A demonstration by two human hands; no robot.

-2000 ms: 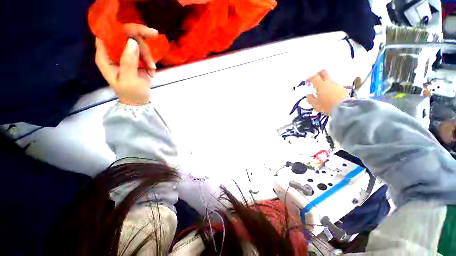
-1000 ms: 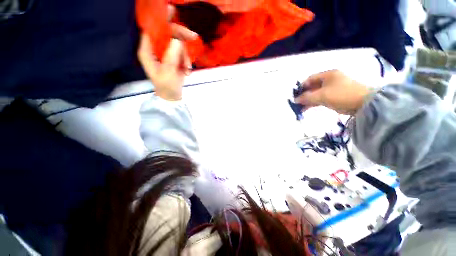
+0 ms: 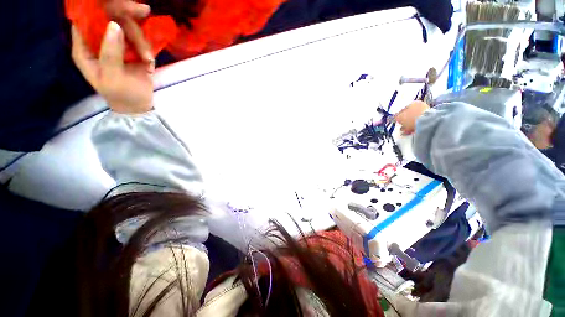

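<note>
My left hand [image 3: 121, 68] is at the upper left, its fingers closed on the edge of the crinkled red plastic bag [image 3: 217, 28]. The bag's mouth is open with dark contents, and the top frame edge cuts it off. My right hand [image 3: 410, 117] is at the right, by a loose pile of small dark strips [image 3: 365, 137] on the white table. Its fingertips are partly hidden, so I cannot tell whether it holds a strip. A small dark piece [image 3: 360, 79] lies apart, above the pile.
The white sewing machine [image 3: 396, 207] with a blue stripe is at the lower right, with red handle loops [image 3: 387, 173] beside it. Navy cloth [image 3: 37, 74] covers the left and runs behind the table [image 3: 248, 117]. A grey motor box [image 3: 489, 102] is at the right.
My right hand has moved back down to the strip pile from above it, where it held dark strips. A small dark piece now lies there. My left hand still holds the bag.
</note>
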